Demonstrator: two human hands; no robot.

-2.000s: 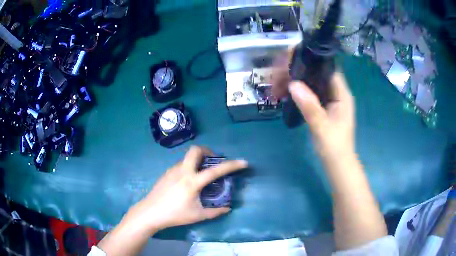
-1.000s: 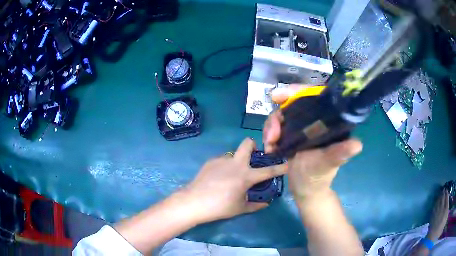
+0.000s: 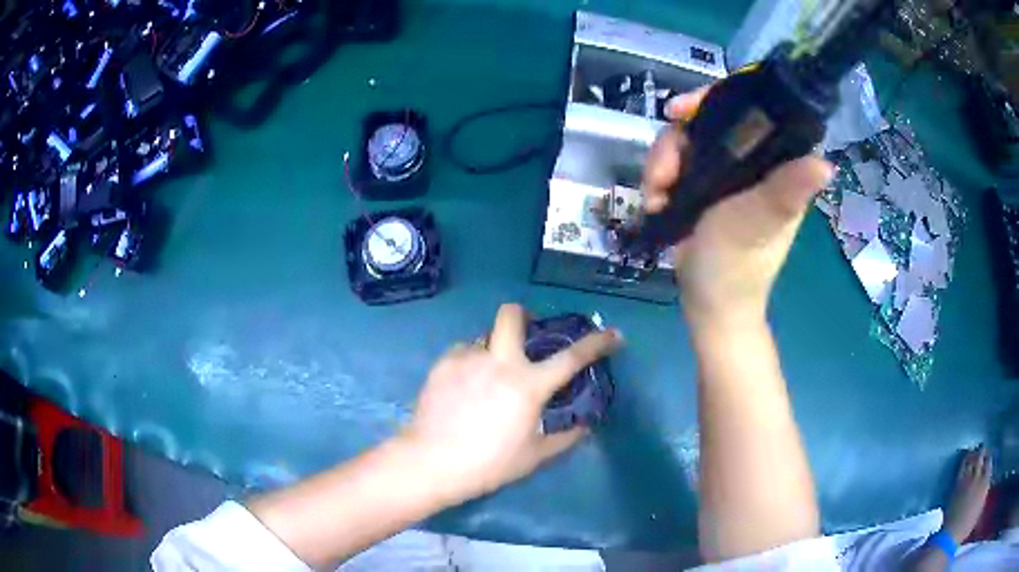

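A black speaker housing (image 3: 588, 393) lies on the green mat near the front edge. My left hand (image 3: 492, 397) holds it down, with fingers over its top and around its side. My right hand (image 3: 726, 223) grips a black electric screwdriver (image 3: 743, 140), its lower end at the front of the white metal screw feeder (image 3: 564, 212). The bit's tip is too small to make out. Two black front shells with silver speaker drivers (image 3: 393, 151) (image 3: 394, 246) and thin wires lie left of the feeder.
A large pile of black units (image 3: 134, 101) covers the far left. A black cable loop (image 3: 453, 140) lies beside the feeder. Grey and green circuit boards (image 3: 911, 251) lie at the right. A red stool (image 3: 84, 469) is at lower left. Another person's hand (image 3: 970, 492) shows at lower right.
My right hand has lifted the screwdriver from over the housing and moved it up and away to the feeder's front. My left hand and the housing have shifted slightly left.
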